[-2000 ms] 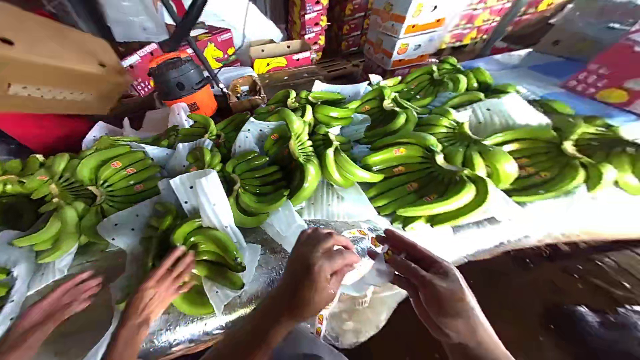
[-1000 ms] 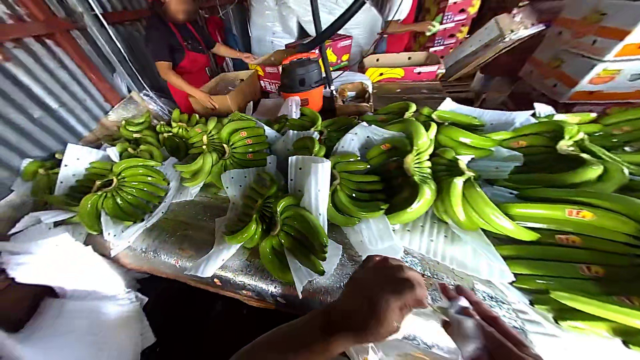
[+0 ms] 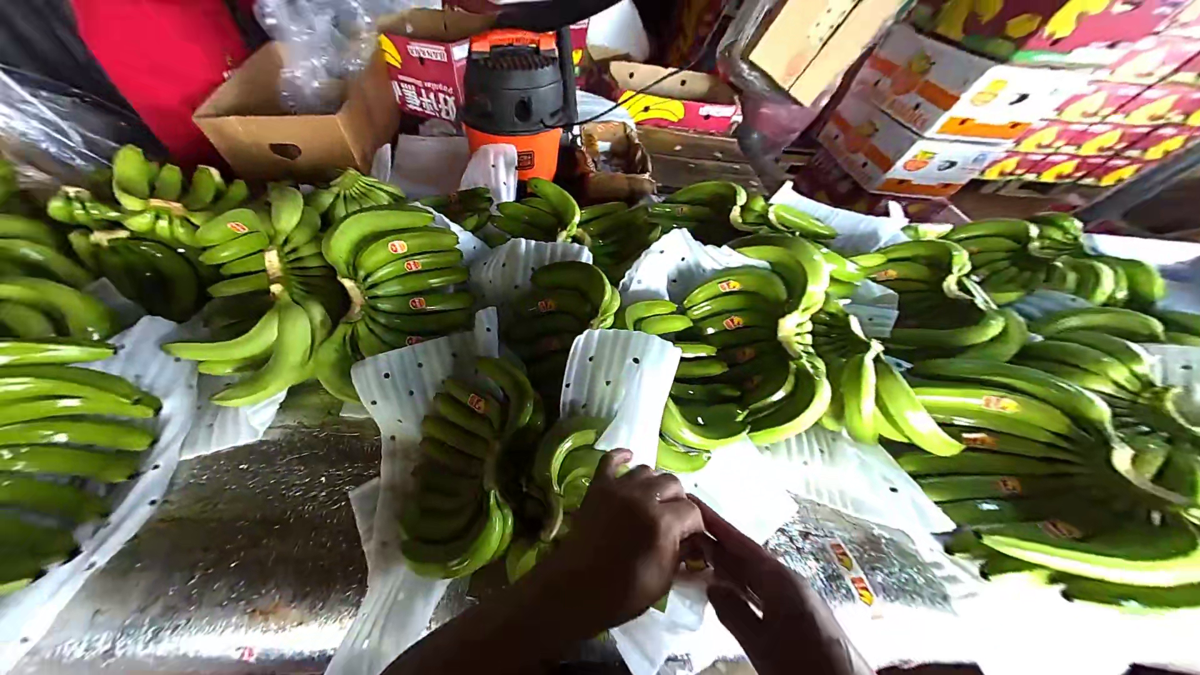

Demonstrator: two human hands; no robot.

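Note:
Both hands meet low in the middle of the head view, over a small bunch of green bananas (image 3: 567,459) partly wrapped in a perforated white foam sheet (image 3: 623,370). My left hand (image 3: 637,534) is bent over the bunch's right side. From the right, my right hand (image 3: 773,595) reaches in with its fingertips against the left hand's. What lies between the fingers is hidden. Another green banana bunch (image 3: 459,469) with a small sticker rests just left of my left hand. A strip of red and yellow stickers (image 3: 853,574) lies right of my right hand on the silvery surface.
Many banana bunches (image 3: 403,281) on foam sheets spread across the silvery table cover (image 3: 244,544). Behind them stand an open cardboard box (image 3: 300,141), an orange and black canister machine (image 3: 514,103) and stacked fruit cartons (image 3: 928,112). A person in a red garment (image 3: 155,70) is partly visible at the upper left.
My hands have come together over the small wrapped bunch; one second ago they were apart, to the right of it. The view has shifted.

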